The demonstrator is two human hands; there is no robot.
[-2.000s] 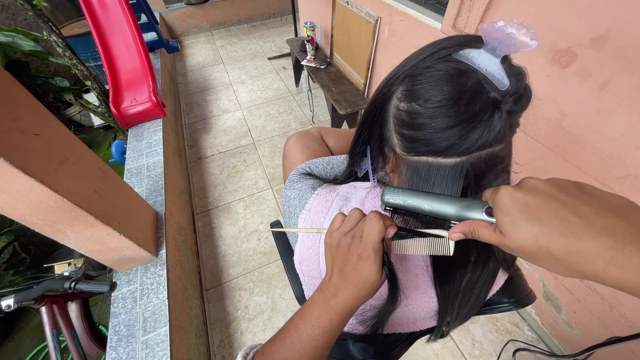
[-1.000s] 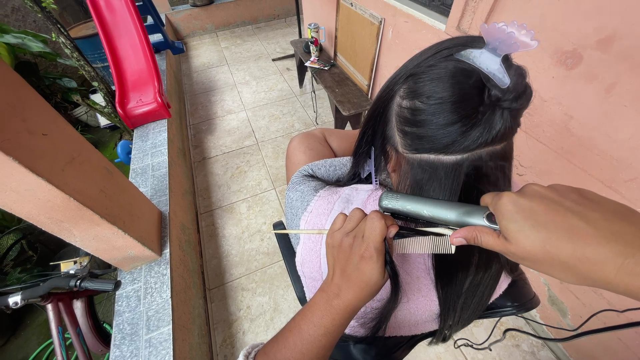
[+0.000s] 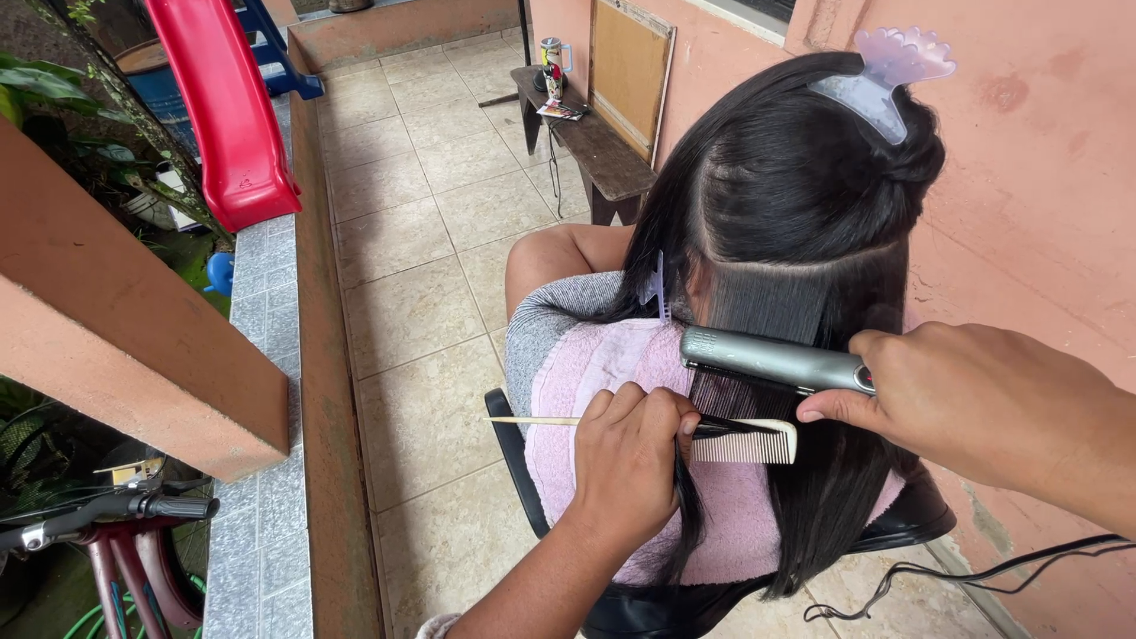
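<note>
My right hand (image 3: 967, 404) is closed around the handle end of a grey hair straightener (image 3: 768, 357), whose plates lie across a flat section of dark hair (image 3: 763, 302) of a seated person. Just below it, my left hand (image 3: 630, 457) grips a cream rat-tail comb (image 3: 745, 444) and a gathered lock of hair; the comb's thin tail sticks out to the left. A translucent lilac claw clip (image 3: 874, 80) holds the upper hair in a bun. Another lilac clip (image 3: 658, 288) hangs in the hair at the left side. A pink towel (image 3: 612, 355) covers the person's back.
The person sits on a black chair (image 3: 515, 470). A power cord (image 3: 967, 577) runs at the lower right beside the salmon wall (image 3: 1029, 231). Ahead stands a wooden bench (image 3: 595, 160) with a decorated mug (image 3: 554, 67). To the left are a tiled ledge (image 3: 262, 532), a pillar (image 3: 133, 328) and a red slide (image 3: 226, 115).
The straightener in my right hand has shifted slightly down the hair section, and more of the smooth hair shows above it. My left hand keeps its hold beneath.
</note>
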